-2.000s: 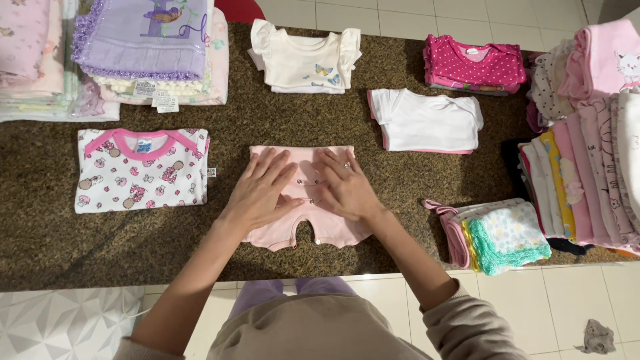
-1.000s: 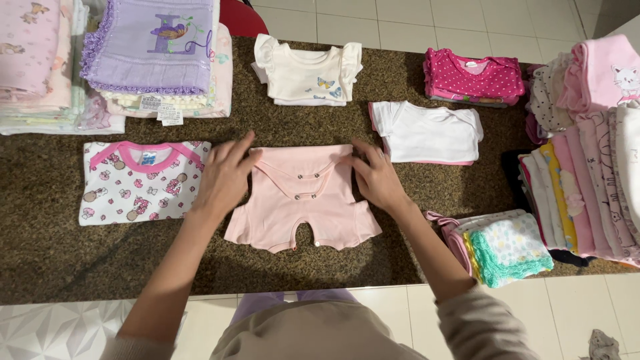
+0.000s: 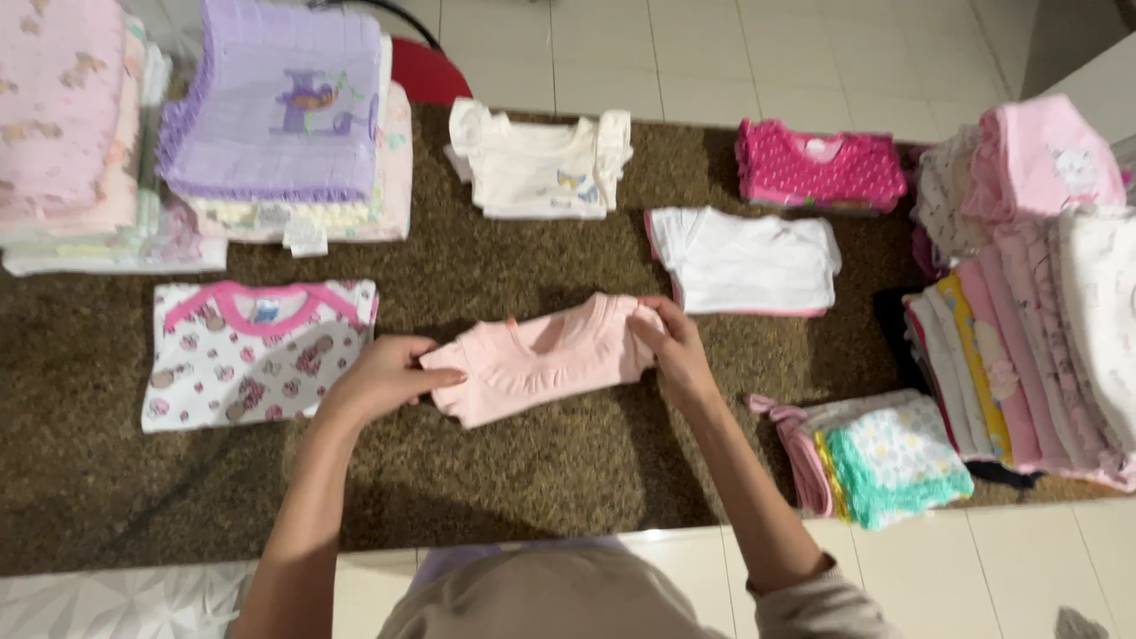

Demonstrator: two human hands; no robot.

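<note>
A folded light pink baby garment point(image 3: 550, 359) with a ruffled neckline is held between my hands over the middle of the granite counter point(image 3: 532, 479). My left hand point(image 3: 386, 382) pinches its left end, thumb on top. My right hand point(image 3: 676, 342) grips its right end, which is tilted slightly higher. Just left of my left hand lies a white baby bodysuit with pink trim and a printed pattern point(image 3: 266, 373). A folded white baby bodysuit point(image 3: 750, 262) lies beyond my right hand. The fingertips under the pink garment are partly hidden.
Behind are a cream ruffled top point(image 3: 546, 169) and dotted magenta clothes point(image 3: 821, 169). A lilac blanket point(image 3: 284, 98) tops a pile at left, beside pink folded cloths point(image 3: 58, 106). At right stand stacked baby clothes point(image 3: 1021, 355) and turquoise-edged cloths point(image 3: 905, 461) near the front edge.
The pink garment lay spread on the counter with its legs and snaps showing; now it is folded into a compact shape, ruffled neckline showing. My hands have closed on its two ends.
</note>
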